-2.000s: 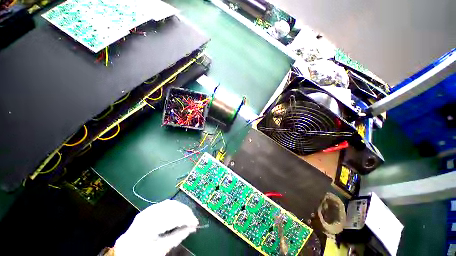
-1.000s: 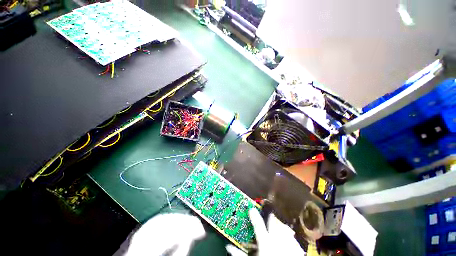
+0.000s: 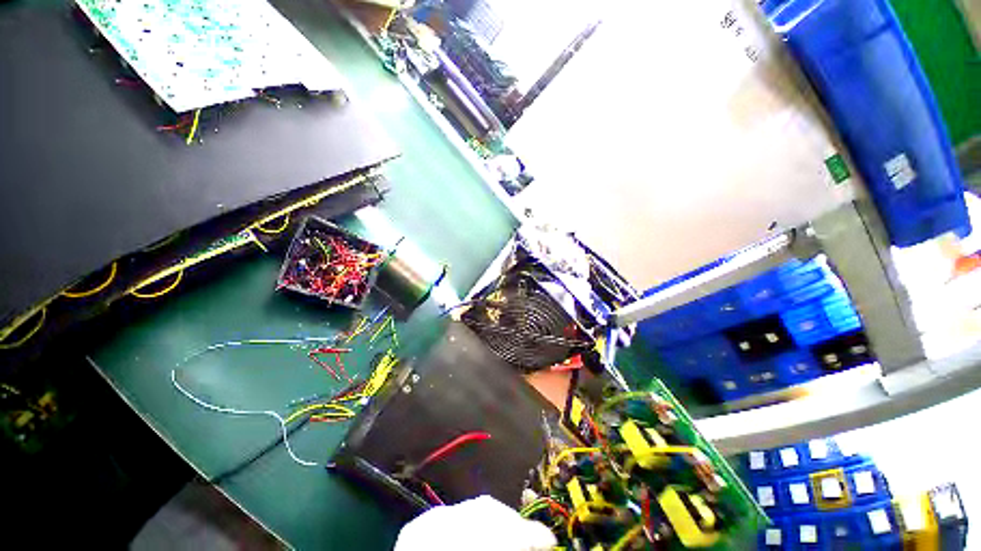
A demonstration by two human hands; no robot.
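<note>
The circuit board (image 3: 705,452) is at the lower right with its component side showing, yellow blocks and coloured wires on it. It is tilted and cut off by the bottom edge. One white glove (image 3: 473,527) shows at the bottom centre beside the board's left end. I take it for my left hand; its fingers are not distinct and its grip is hidden. My right hand is not in view. The black work pad (image 3: 473,393) bears a red-handled tool (image 3: 457,443). Yellow and red lead wires (image 3: 371,382) lie at the pad's left edge.
A wire box (image 3: 328,264) and solder spool (image 3: 407,282) stand behind the pad, with a fan (image 3: 527,323) to their right. A blue-white wire loop (image 3: 178,371) lies on the green mat. Black sheets (image 3: 129,183) carry a pale panel at left. Blue bins (image 3: 742,334) are at right.
The board has left the pad, moved right and been turned from solder side to component side. One glove has gone from view. The view has swung right, uncovering more blue bins.
</note>
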